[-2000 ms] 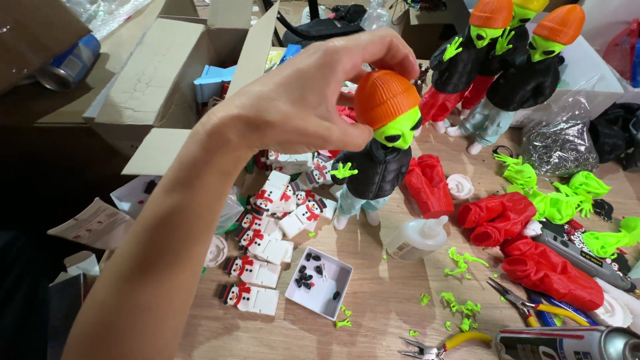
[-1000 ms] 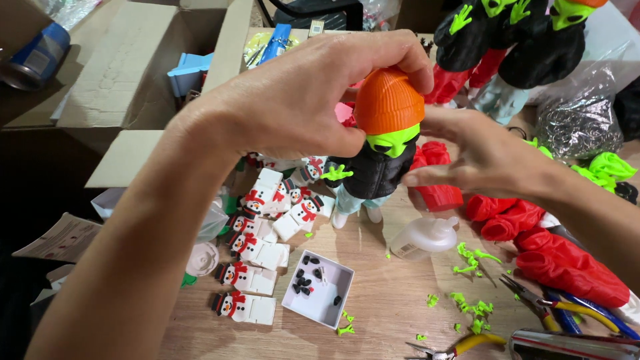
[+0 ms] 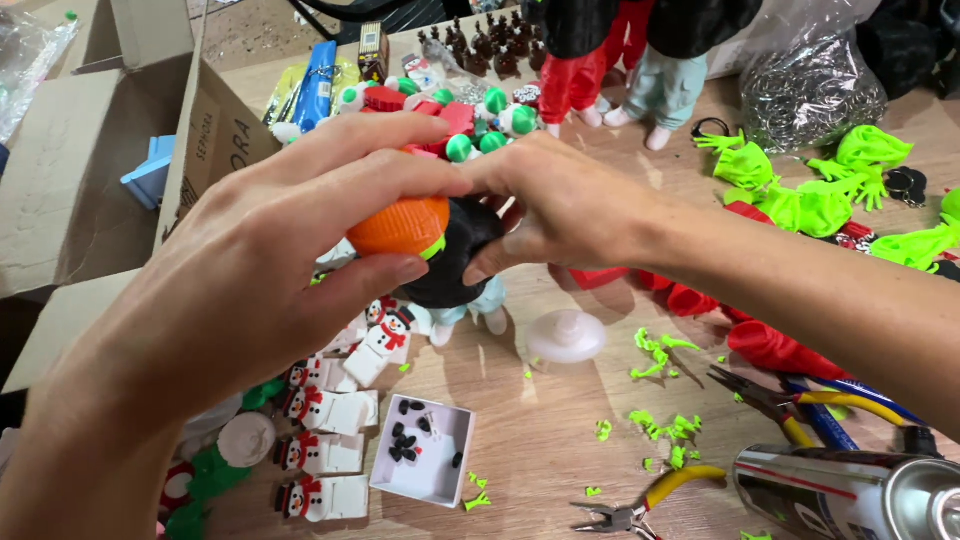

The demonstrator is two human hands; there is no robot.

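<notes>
My left hand [image 3: 315, 217] is closed around the orange beanie [image 3: 405, 227] of a plastic alien figure, thumb at its lower edge. A sliver of green head shows under the beanie. My right hand [image 3: 555, 202] grips the figure's black jacket [image 3: 454, 259] from the right. The figure leans, its pale blue trousers [image 3: 484, 298] and white feet pointing down at the table. Its face is hidden. Beside the feet is a translucent white bottle [image 3: 566, 336]. White snowman pieces [image 3: 386, 337] lie left of it, and a white box [image 3: 422, 450] holds small black parts.
Cardboard boxes [image 3: 82, 165] stand at left. Similar figures [image 3: 615, 67] stand at the back, near a bag of metal rings [image 3: 814, 90]. Green parts [image 3: 817, 195] and red parts [image 3: 780, 349] lie at right. Pliers [image 3: 637, 510] and a spray can [image 3: 847, 487] are at front right.
My right hand has come in from the right and now holds the figure's jacket. The figure, upright earlier, now leans. My left hand stays on the beanie.
</notes>
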